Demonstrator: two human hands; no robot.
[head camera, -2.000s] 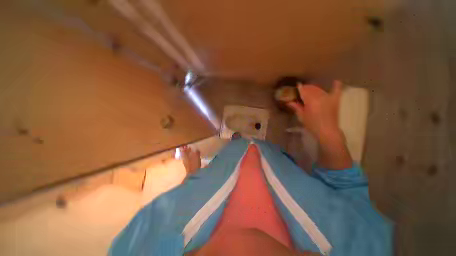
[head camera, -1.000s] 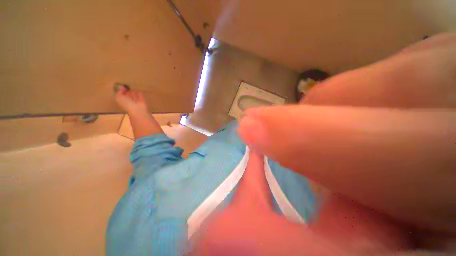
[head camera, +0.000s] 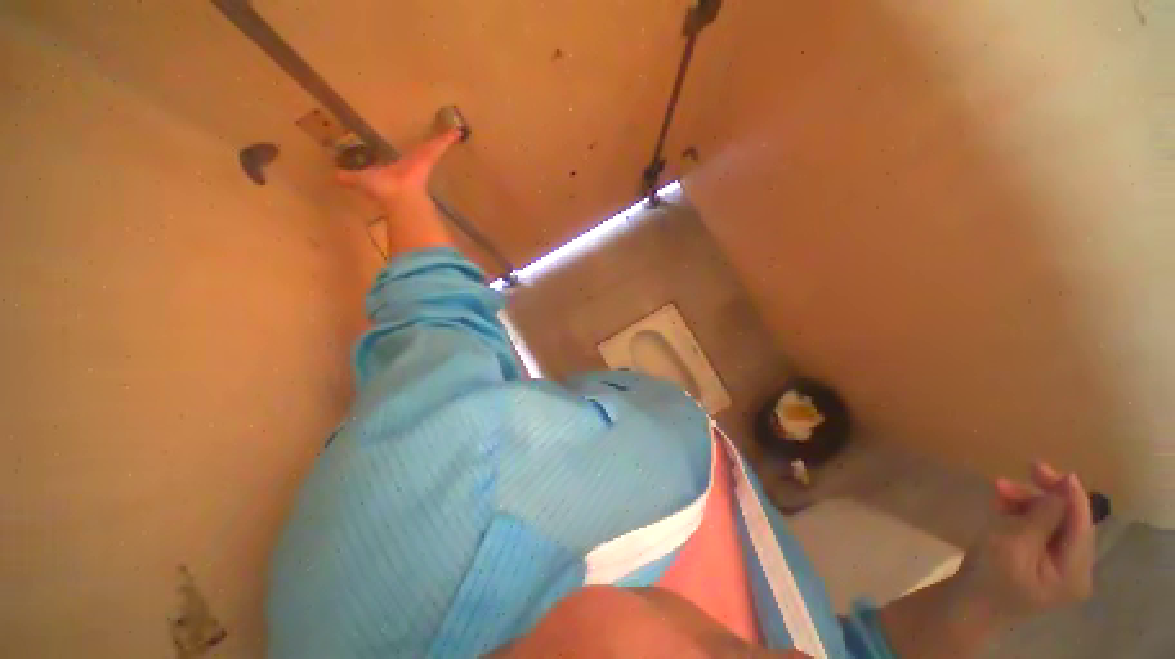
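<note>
My left hand (head camera: 402, 183) is raised to the tan cubicle door (head camera: 554, 116), fingers and thumb spread. One side of it touches or overlaps the dark door latch (head camera: 354, 153) at the panel edge; the other reaches a small round fitting (head camera: 452, 122). Whether it grips either cannot be told. My right hand (head camera: 1046, 541) is at the lower right with fingers loosely curled and apart, and nothing is seen in it. A small dark fitting (head camera: 1099, 506) shows just beyond its fingers. The light blue work jacket (head camera: 425, 502) fills the lower middle.
The squat toilet pan (head camera: 664, 350) is set in the grey floor ahead. A round black waste bin (head camera: 825, 415) with paper inside stands right of it. The white cistern (head camera: 857, 554) is at the lower right. Tan panels close in on both sides. A dark hook (head camera: 259, 161) is at the upper left.
The view has turned toward the door. My right hand has moved from close before the camera to the lower right. My left hand has gone from the round fitting to the panel edge and latch.
</note>
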